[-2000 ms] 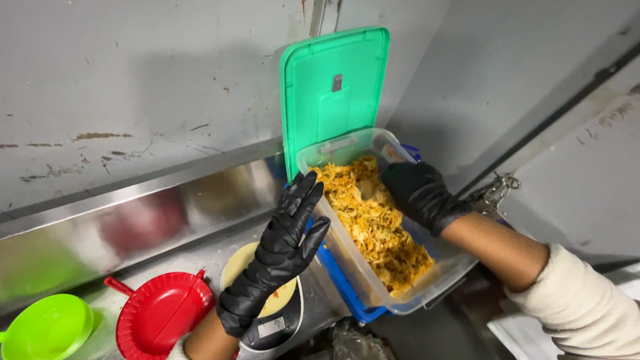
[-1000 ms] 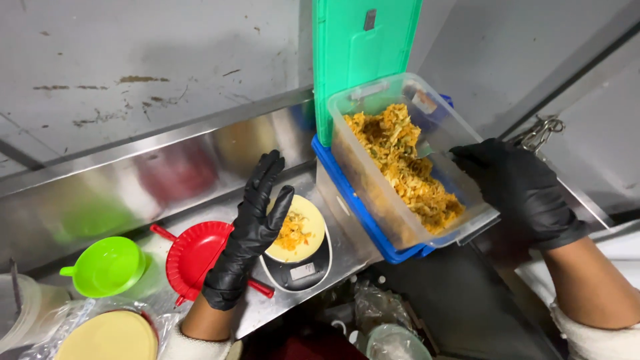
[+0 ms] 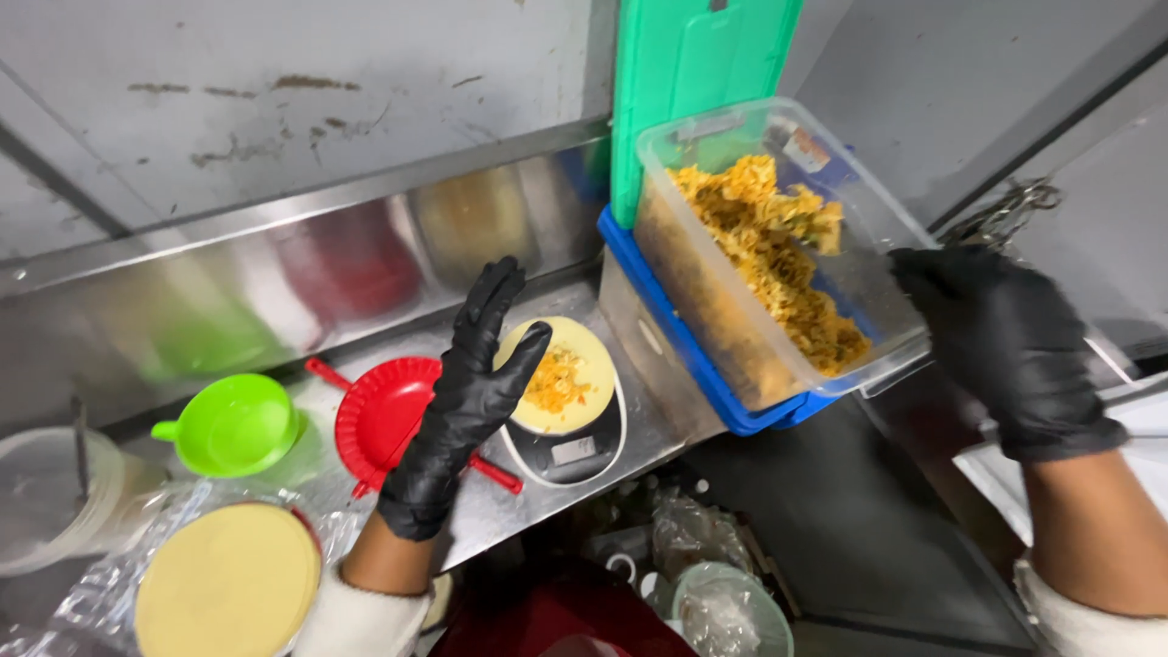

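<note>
My left hand point(image 3: 479, 383), in a black glove, hovers with fingers apart over the red plastic dumpling press point(image 3: 383, 411), holding nothing. Beside it, a round dough disc point(image 3: 593, 365) with some shredded filling point(image 3: 555, 381) rests on a digital kitchen scale point(image 3: 584, 456). My right hand point(image 3: 999, 347), also black-gloved, is at the right end of a clear plastic container point(image 3: 794, 374) of shredded orange-yellow filling point(image 3: 766, 246); its fingertips are partly hidden, so its grip cannot be told. The container sits on a blue-lidded box point(image 3: 671, 315), with a green lid point(image 3: 703, 64) upright behind.
A green plastic bowl point(image 3: 235, 427) with a handle stands left of the press. Dough discs point(image 3: 228, 584) lie on clear plastic wrap at the front left, near a clear tub point(image 3: 55, 493) holding a utensil. A steel backsplash point(image 3: 365, 265) runs behind. Below the counter is a bin point(image 3: 730, 611).
My right hand has moved out from over the filling to the container's right end. Shredded filling shows on the dough disc, which my left hand partly covered earlier. The view has shifted.
</note>
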